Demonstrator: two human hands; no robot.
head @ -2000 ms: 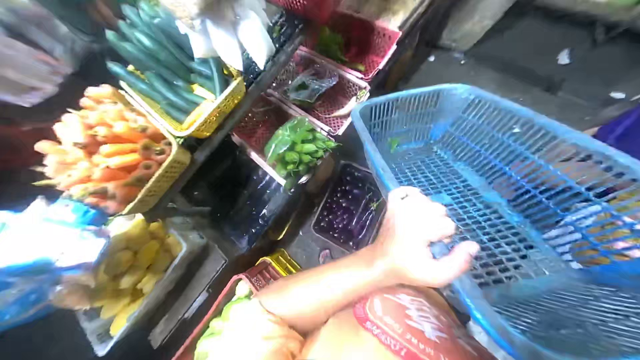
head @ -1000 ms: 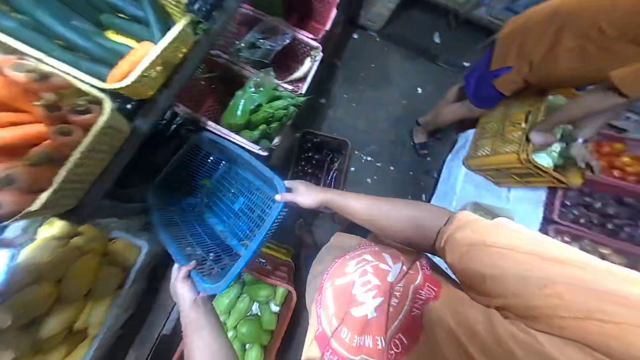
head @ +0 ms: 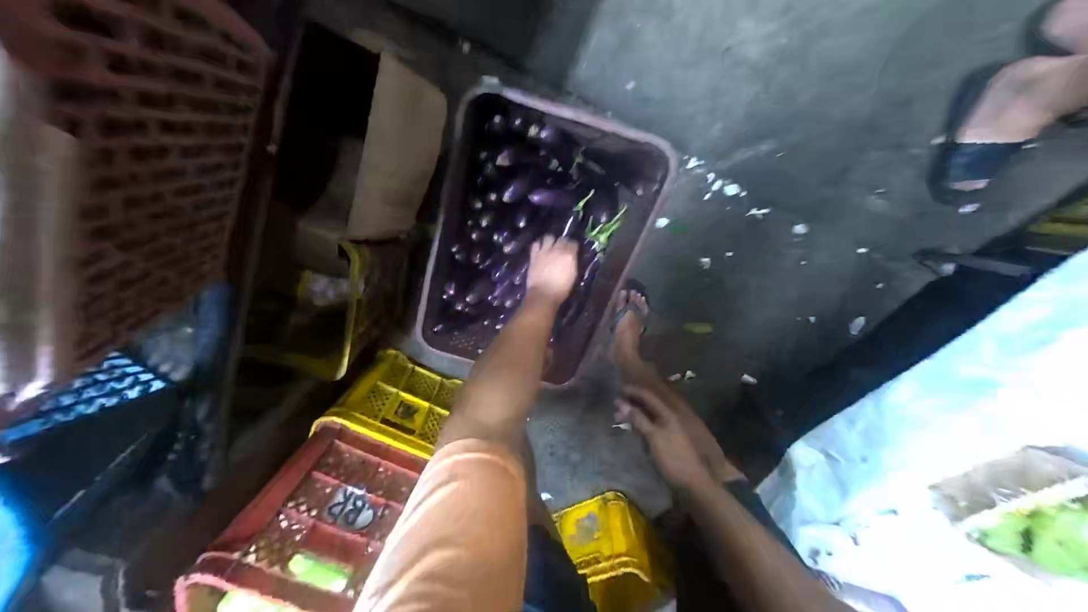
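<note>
A crate (head: pixel 667 183) on the floor holds many small purple eggplants (head: pixel 510 191), some with green stems. My left hand (head: pixel 554 265) reaches into this crate and touches the eggplants; its fingertips point down among them, and whether they grip one cannot be seen. Beside my leg, lower right of the crate, my right hand (head: pixel 667 429) hangs with its fingers apart and nothing in it. Part of a blue plastic basket (head: pixel 93 391) shows at the left edge.
A red crate (head: pixel 293 501) with green vegetables and yellow crates (head: pixel 399 404) (head: pixel 608 544) stand near my legs. Upper left is a reddish-brown crate (head: pixel 161 153). Another person's sandaled foot (head: pixel 986 127) is at upper right. White plastic sheeting (head: pixel 918 408) lies at right; scraps dot the floor (head: pixel 765 102).
Both hands have left the blue basket, which they held a second ago. My left hand is now in the eggplant crate. The view has swung down toward the floor.
</note>
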